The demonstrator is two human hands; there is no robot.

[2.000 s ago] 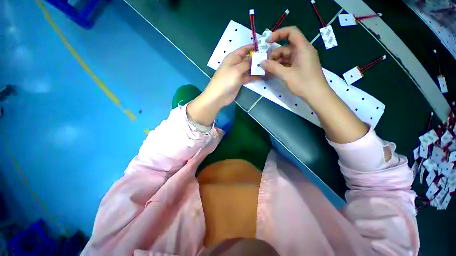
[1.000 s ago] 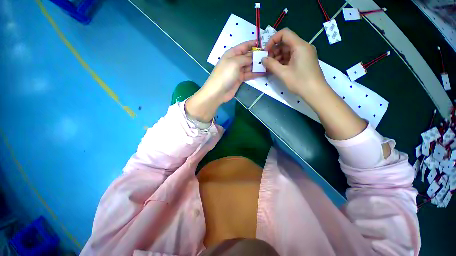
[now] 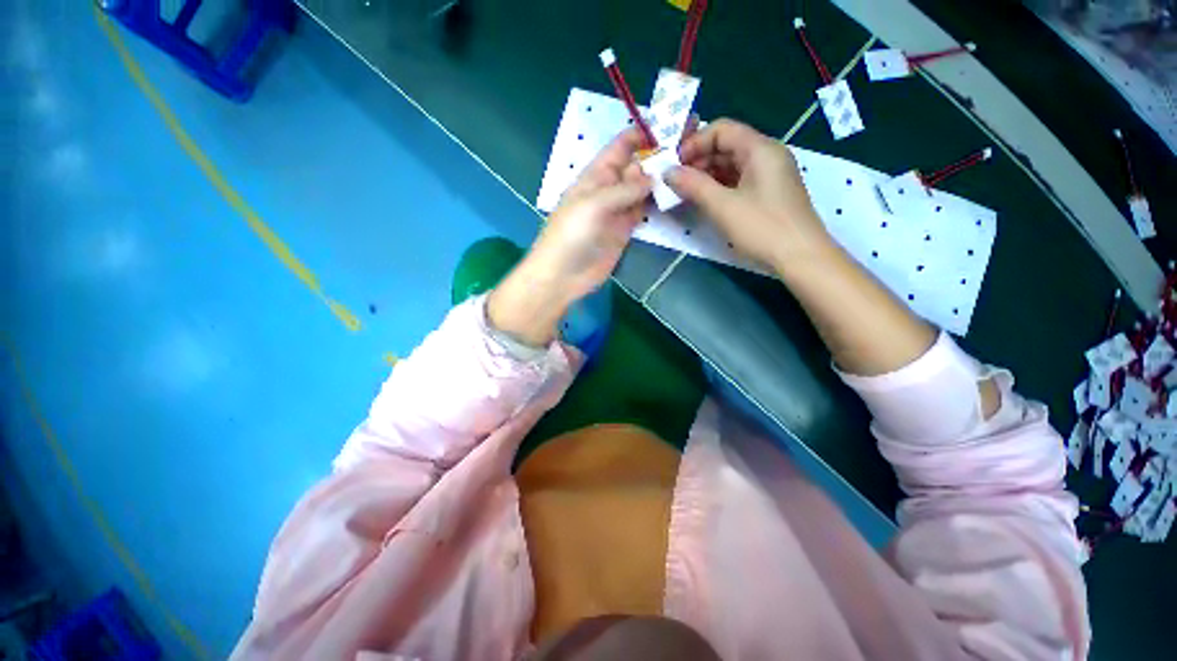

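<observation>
My left hand (image 3: 596, 213) and my right hand (image 3: 742, 187) meet over the dotted sheet (image 3: 891, 233). Between their fingertips is a small white pouch cell (image 3: 663, 178) with an amber band at its top. Its red and dark lead wires (image 3: 623, 97) run up and left to a white plug. Both hands pinch this cell. A second cell with a grey-printed white face (image 3: 673, 109) shows just above the fingertips, its red leads running up; whether a hand touches it I cannot tell.
Loose cells lie beyond the sheet, one printed (image 3: 839, 111), one plain (image 3: 887, 63). Red leads (image 3: 958, 167) cross the sheet's upper edge. A cell pile (image 3: 1129, 433) is at the right. A pale strip (image 3: 1033, 129) crosses the green mat. Blue stools (image 3: 213, 45) stand on the floor.
The held cell has tilted and sits slightly lower, its plug leaning left. The printed cell now stands out more above the fingers. The dotted sheet has shifted and covers part of the nearby right cell.
</observation>
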